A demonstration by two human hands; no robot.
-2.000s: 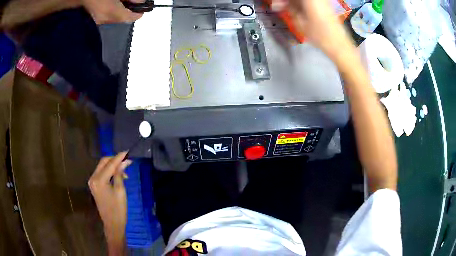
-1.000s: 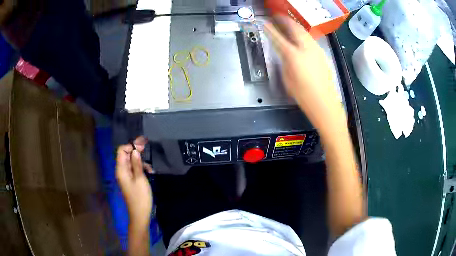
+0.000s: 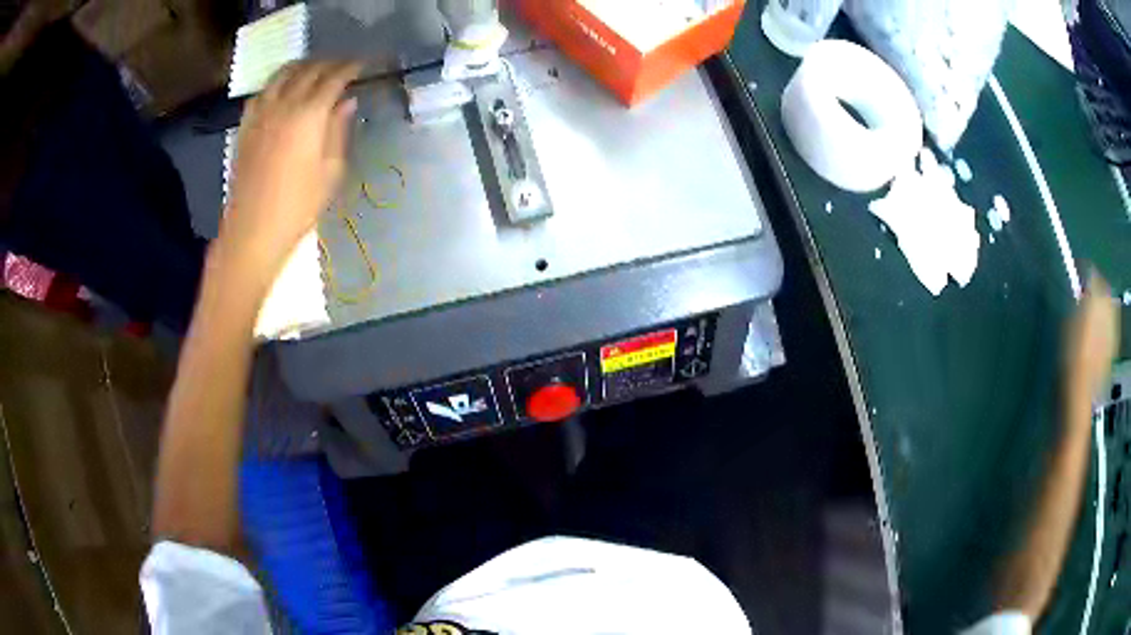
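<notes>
My left hand (image 3: 295, 139) is over the white serrated strip (image 3: 293, 292) at the table's left, fingers bent; whether it holds something is hidden. The pale machine head (image 3: 474, 27) is low over the clear fixture block (image 3: 437, 99). No rod or disc can be made out there. The slotted clamp bar (image 3: 511, 155) lies in front of the fixture. My right hand (image 3: 1094, 333) is far right over the green surface, small and blurred; its grip cannot be read.
An open orange-red carton (image 3: 639, 56) with white contents stands at the table's back. Thin yellow bands (image 3: 354, 258) lie beside the strip. A white tape roll (image 3: 851, 117), torn white piece (image 3: 930, 226), bottle (image 3: 796, 22) and plastic bag (image 3: 936, 62) lie on the green surface (image 3: 961, 409).
The view has turned right. My left hand has risen from beside the machine's front to the strip. My right hand has left the carton for the far right. The machine head now shows over the fixture.
</notes>
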